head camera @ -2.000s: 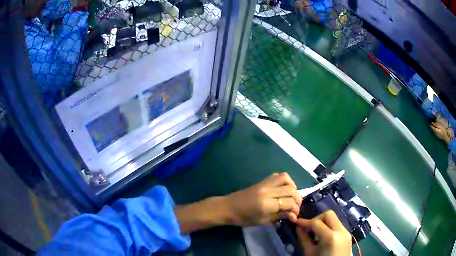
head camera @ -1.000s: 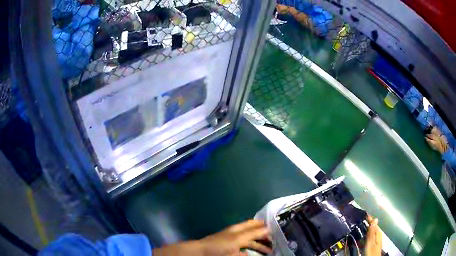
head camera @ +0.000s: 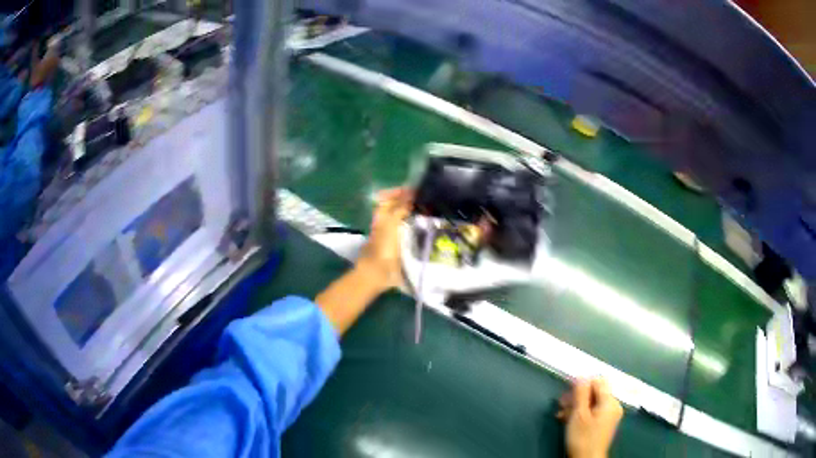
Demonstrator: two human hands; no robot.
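The open projector unit (head camera: 488, 192) is over the near side of the green conveyor belt, blurred, with black internals in a light shell. Yellow-green board parts (head camera: 452, 249) show at its near edge. A pale violet ribbon cable (head camera: 420, 304) hangs down from that edge past the white rail. My left hand (head camera: 389, 234) grips the unit's left side; its fingertips are partly hidden. My right hand (head camera: 590, 416) is apart from the unit, over the bench edge at lower right, with fingers curled; whether it holds anything is unclear.
The white conveyor rail (head camera: 555, 347) runs diagonally between bench and belt (head camera: 617, 233). An aluminium frame with a work instruction sheet (head camera: 192, 170) stands at left. A blue sleeve (head camera: 25, 148) of another person shows behind it. White objects (head camera: 775, 380) are at far right.
The unit has moved from the bench edge up and left onto the belt side, with my left hand on it. My right hand has come off the unit. The camera view has shifted.
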